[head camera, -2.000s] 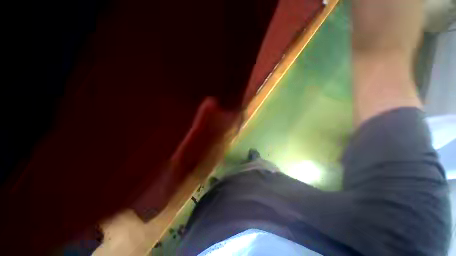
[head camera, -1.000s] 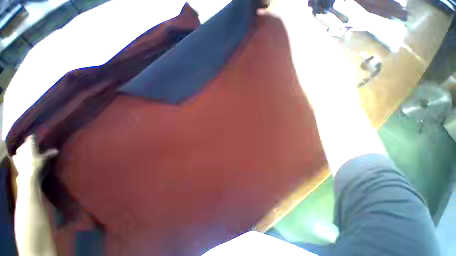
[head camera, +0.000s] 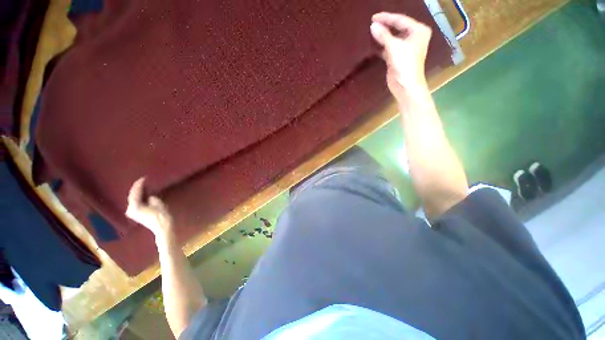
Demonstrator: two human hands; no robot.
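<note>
A wide maroon fabric panel point(head camera: 219, 86) lies over more maroon fabric on the table. Its near edge forms a dark raised line running between my two hands. My left hand point(head camera: 151, 214) is at the left end of this edge, with the cloth between thumb and fingers. My right hand point(head camera: 404, 53) pinches the cloth at the right end, near a silver metal bar point(head camera: 443, 26) with a raised loop handle. The exact fingertip contact is hard to see. Small navy pieces point(head camera: 103, 227) show at the panel's left edge.
The wooden table edge point(head camera: 312, 166) runs diagonally in front of my body. A dark navy fabric pile point(head camera: 36, 232) lies at the left table end, near white paper point(head camera: 33, 309). Dark scraps lie on the green floor point(head camera: 524, 99), and a pair of dark shoes point(head camera: 533, 180) stands at right.
The view has tilted down toward my body. The folded-back navy corner no longer shows; maroon cloth lies under my hands. My right hand has come back from the far side to near the table edge.
</note>
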